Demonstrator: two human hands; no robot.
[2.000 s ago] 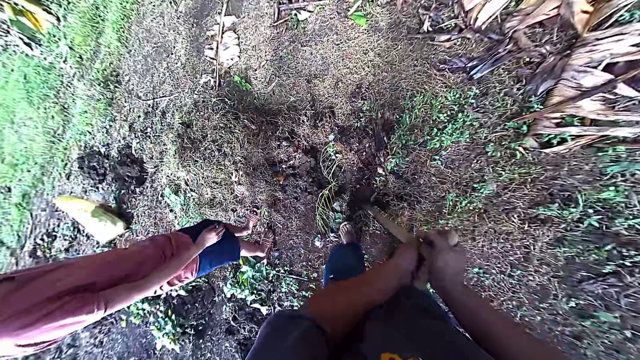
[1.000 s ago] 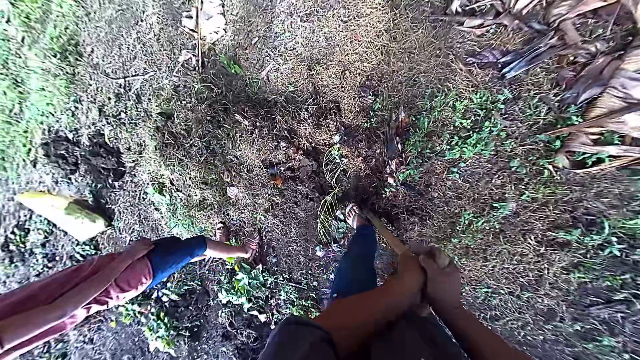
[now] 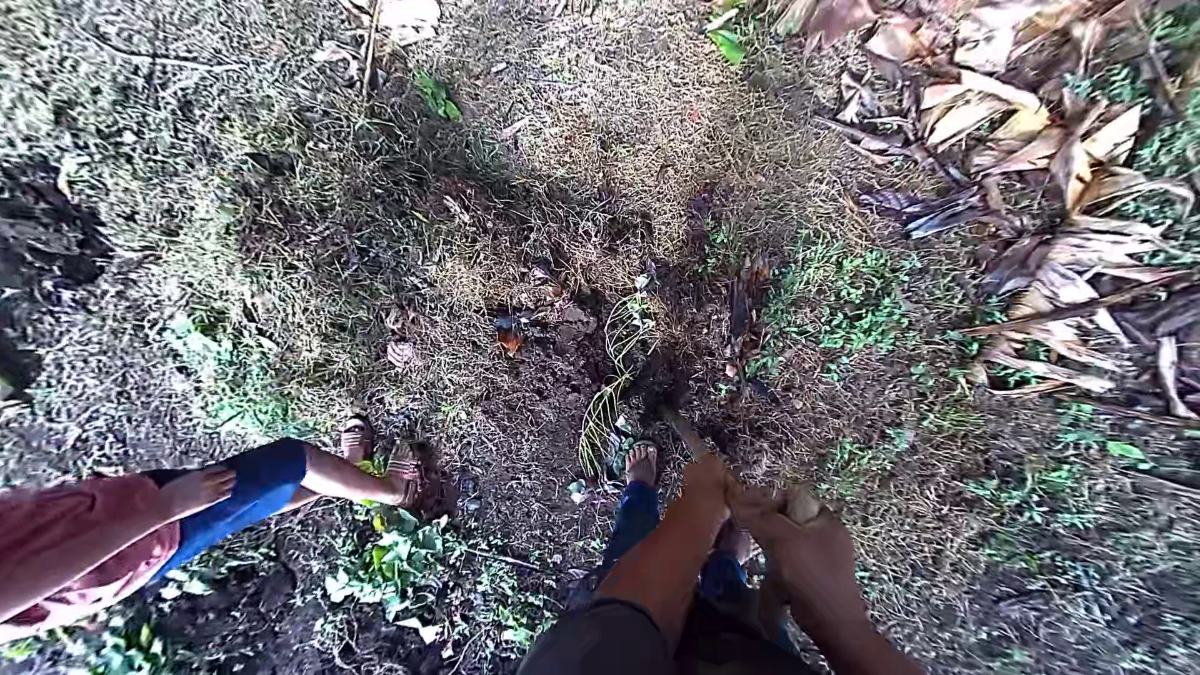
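Both of my hands grip the wooden handle [image 3: 689, 435] of a long tool, whose far end is down at dark loose soil [image 3: 656, 384]; its head cannot be made out. My left hand [image 3: 710, 480] is lower on the shaft, nearer the soil. Close behind it, my right hand [image 3: 804, 539] closes round the upper part, and the rounded handle end [image 3: 802, 504] shows by its fingers. Thin green vine stems [image 3: 602, 412] lie curled on the ground just left of the tool, beside my sandalled foot [image 3: 641, 463].
Another person [image 3: 234, 506] in a red top and blue shorts stands at the left, sandalled feet near the dug soil. Dry banana leaves [image 3: 1078, 244] lie heaped at the upper right. Leafy green plants [image 3: 394, 562] grow at the lower left, with low weeds [image 3: 844, 291] right of the soil.
My hands stay on the handle, which points down into the soil in each frame. My foot has come forward beside the vine stems since the first frame. The view has shifted somewhat.
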